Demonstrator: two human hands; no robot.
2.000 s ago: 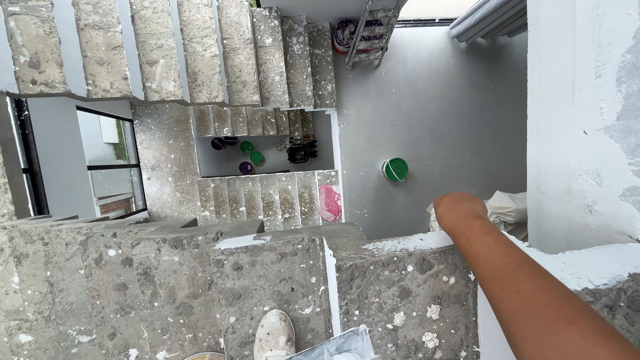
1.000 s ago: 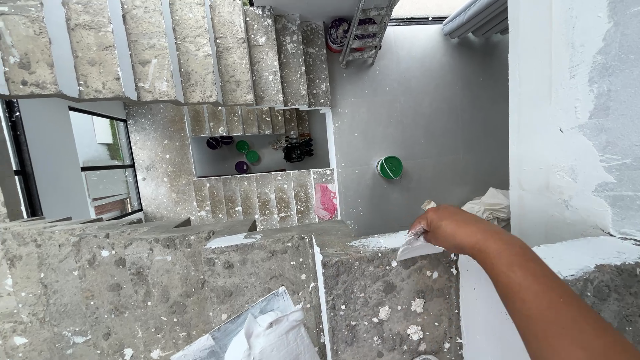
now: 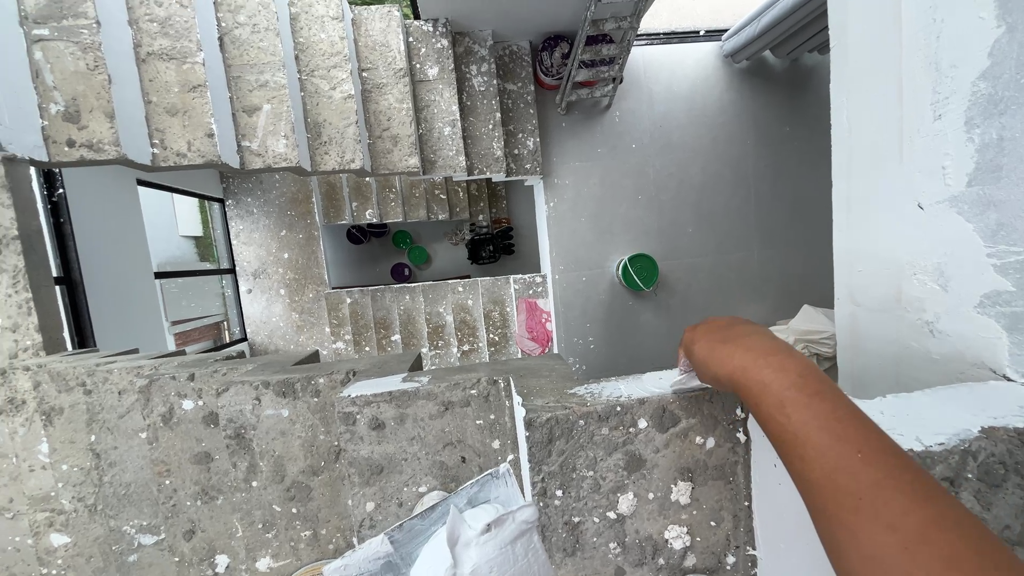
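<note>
My right hand grips a small flat blade, mostly hidden under the fingers, against the outer edge of the concrete stair. Wet white plaster lies along that edge to the left of the hand. At the bottom centre a flat plaster board, smeared grey and white, bears a heap of white plaster. My left hand is not in view; what holds the board cannot be seen. Part of a shoe shows behind the board. Lumps of dried plaster lie on the tread to the right.
Beyond the edge is a deep stairwell with concrete flights. Far below stand a green-lidded bucket, a splattered ladder and more buckets. A pink plastic bag lies on a lower flight. A partly plastered wall rises at the right.
My right hand moved left along the edge, then back to the right, still on the edge. The board with plaster has come further into view than two seconds ago.
</note>
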